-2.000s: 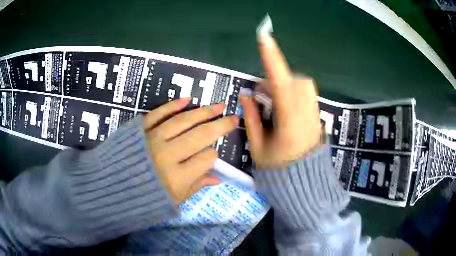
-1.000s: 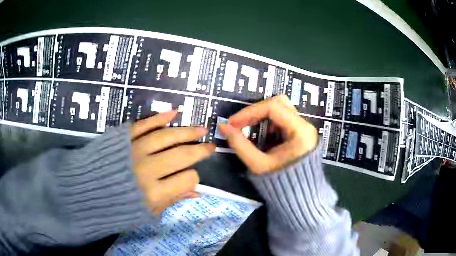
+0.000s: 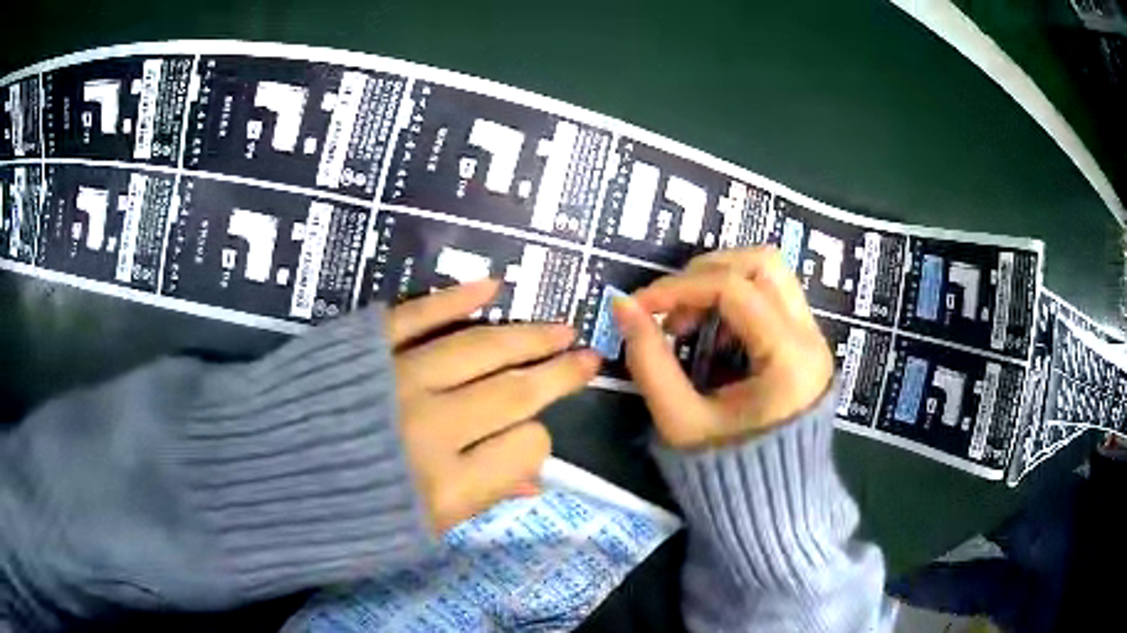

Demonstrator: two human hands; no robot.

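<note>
The label strip (image 3: pixel 291 186), two rows of black printed labels with white edges, runs across the green surface. A small blue sticker (image 3: pixel 607 324) lies on a lower-row label, between my two hands. My right hand (image 3: pixel 742 340) has its thumb and forefinger tips at the sticker's right edge, other fingers curled. My left hand (image 3: pixel 476 396) lies flat over the strip's lower edge, fingertips beside the sticker, fingers slightly apart. The blue-printed sticker sheet (image 3: pixel 519 556) lies below my left hand, partly hidden by it and the sleeve.
Labels at the right carry blue stickers (image 3: pixel 929 291). The strip continues into a folded label stack (image 3: pixel 1081 383) at the far right. A pale curved edge (image 3: pixel 1013 93) bounds the green surface (image 3: pixel 742 74) at upper right. Dark clutter shows at lower right.
My right hand has come down from its raised, pointing pose to the lower-row label. A sticker now shows there. Over the last second, strip and hands have shifted slightly right in view.
</note>
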